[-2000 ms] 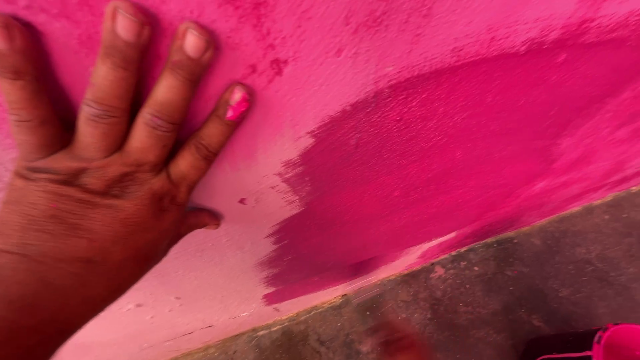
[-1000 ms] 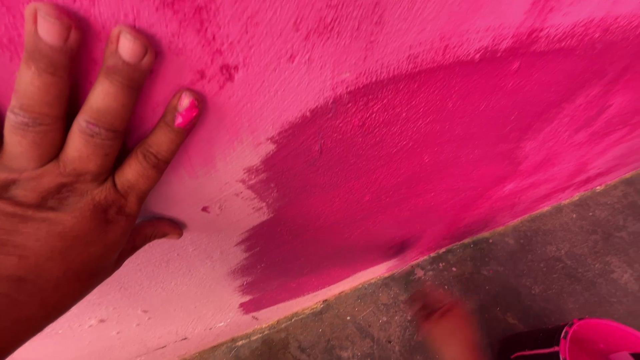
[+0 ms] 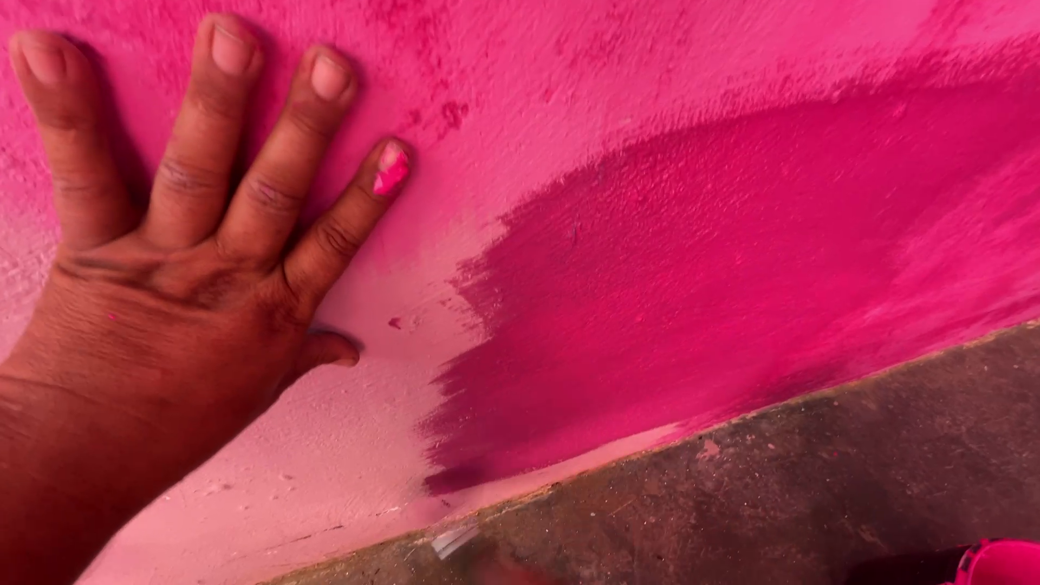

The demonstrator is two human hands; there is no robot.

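My left hand (image 3: 203, 244) lies with its palm against the pink painted wall (image 3: 341, 431), fingers spread, holding nothing. Bright pink paint marks one fingernail. Right of the hand is a patch of darker magenta paint (image 3: 650, 284) with a ragged left edge, its surface glossy in places. At the bottom edge a blurred reddish shape, seemingly my right hand (image 3: 513, 570), is largely out of view. Close to it is a blurred, pale, metallic-looking piece (image 3: 455, 539), perhaps a paintbrush's ferrule, near the patch's lower left tip. The grip on it cannot be made out.
A dark, paint-spotted floor (image 3: 812, 471) meets the wall along a slanting edge. The rim of a bright pink container (image 3: 1003, 556) shows in the bottom right corner. A strip of lighter pink wall runs between part of the magenta patch and the floor.
The blurred right hand, over the floor at the lower middle right one second ago, is now farther left and mostly below the view. My left hand stays flat on the wall.
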